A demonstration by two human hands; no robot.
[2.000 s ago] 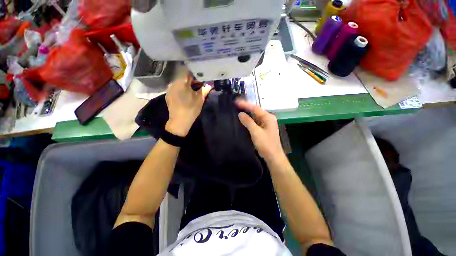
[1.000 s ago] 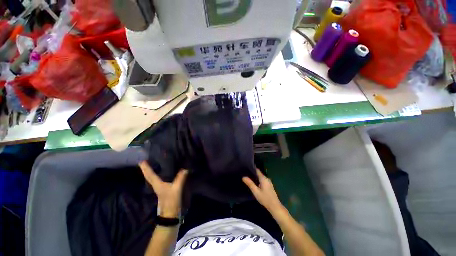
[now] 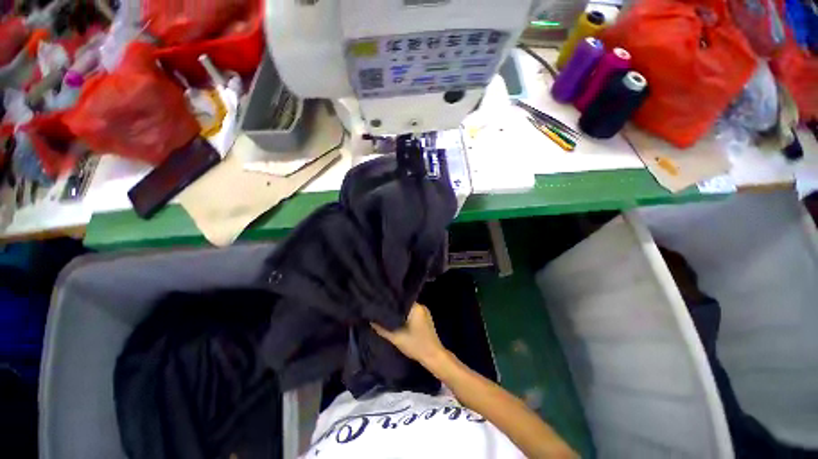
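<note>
A dark garment (image 3: pixel 359 242) hangs from the needle area of the off-white sewing machine (image 3: pixel 422 63) over the green table edge, down to my lap. Its top end lies at the presser foot (image 3: pixel 422 154). A small round button or eyelet shows on its left part. My right hand (image 3: pixel 414 333) grips the lower part of the cloth near my lap. My left hand is not visible; the cloth may cover it.
A grey bin (image 3: pixel 76 359) with dark cloth stands at left, a pale bin (image 3: pixel 592 314) at right. A phone (image 3: pixel 175 177), beige pattern pieces (image 3: pixel 224 202) and a parts tray (image 3: pixel 274 112) lie left of the machine; thread cones (image 3: pixel 613 105) and red bags (image 3: pixel 686 67) at right.
My left hand has gone out of sight. My right hand has moved left and closed on the garment, which is now bunched and twisted and no longer spread between both hands.
</note>
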